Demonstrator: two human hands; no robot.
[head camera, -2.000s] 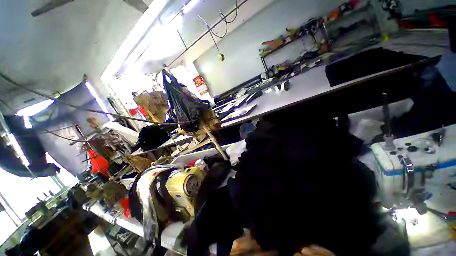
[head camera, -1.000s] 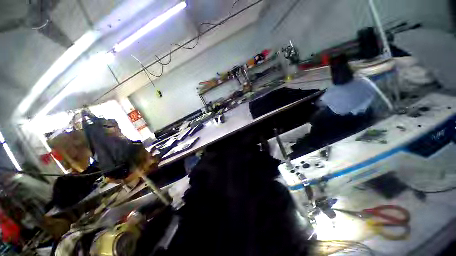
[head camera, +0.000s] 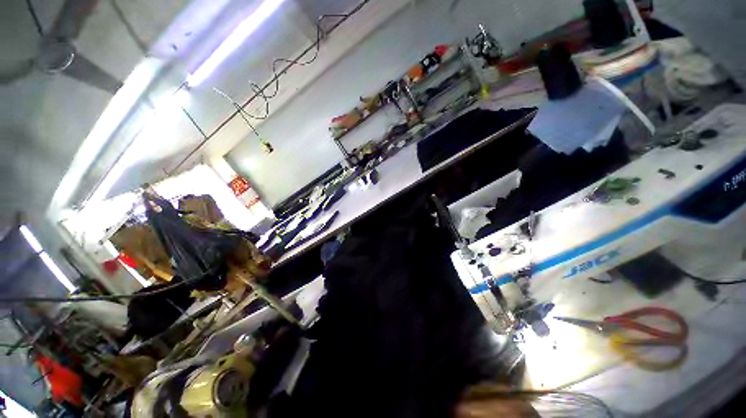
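A large black fabric mass (head camera: 393, 310) hangs at the centre, left of the needle area. A blurred hand, which looks like my right hand (head camera: 495, 402), is cut off by the bottom edge beside the fabric's lower right part; its grip is not readable. My left hand is not in view. The white sewing machine head (head camera: 564, 261) has a blue stripe and "JACK" lettering. Its presser foot area (head camera: 523, 320) sits beside a bright lamp glow. Scissors with red-orange and yellow handles (head camera: 650, 336) lie on the bed right of the needle.
A yellowish motor or machine (head camera: 217, 388) stands at lower left. Behind are a long table (head camera: 380, 198) with a black fabric stack (head camera: 470, 135), a black thread cone (head camera: 559, 72) over pale paper, and a hanging dark bag (head camera: 184, 241). Thin pale strands curve near the bottom edge.
The view has swung right, bringing the scissors and more of the machine into view. Two hands showed at the bottom edge two seconds ago; one shows now. The black mass looks narrower.
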